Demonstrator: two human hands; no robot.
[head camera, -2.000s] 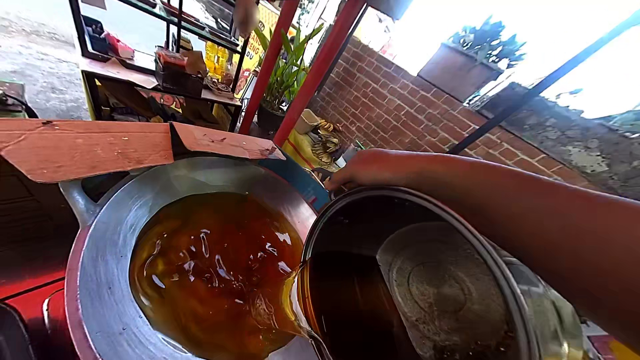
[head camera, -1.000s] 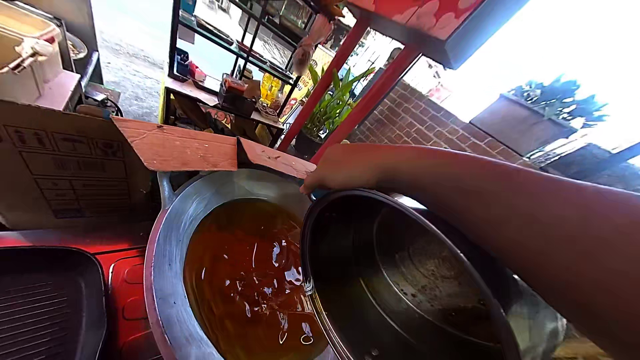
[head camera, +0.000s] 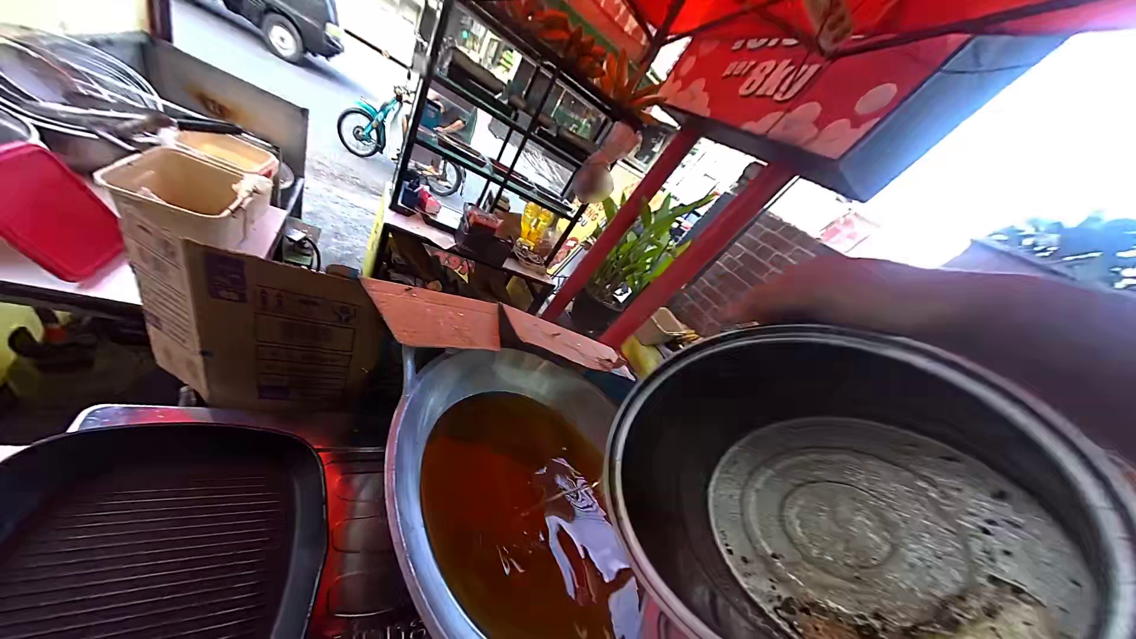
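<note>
My right hand (head camera: 790, 288), blurred, comes in from the right and holds the far rim of a large metal pot (head camera: 834, 497). The pot is tipped towards the left, and its open mouth faces me. Dark crumbs and pale residue lie on its bottom. Its near left rim hangs over a wide metal wok (head camera: 404, 497), which holds amber-brown oil (head camera: 497, 515) with bright reflections on it. No thick stream shows between pot and wok. My left hand is not in view.
A black ridged grill pan (head camera: 151, 532) sits left of the wok on a red stove (head camera: 359, 541). Behind are cardboard flaps (head camera: 435, 315) and a cardboard box (head camera: 293, 337). A beige plastic container (head camera: 186, 191), a red lid (head camera: 53, 213) and red posts (head camera: 710, 253) stand beyond.
Amber oil was running from the pot into the wok two seconds ago; the pot now shows only residue at its bottom. The view has swung to the left.
</note>
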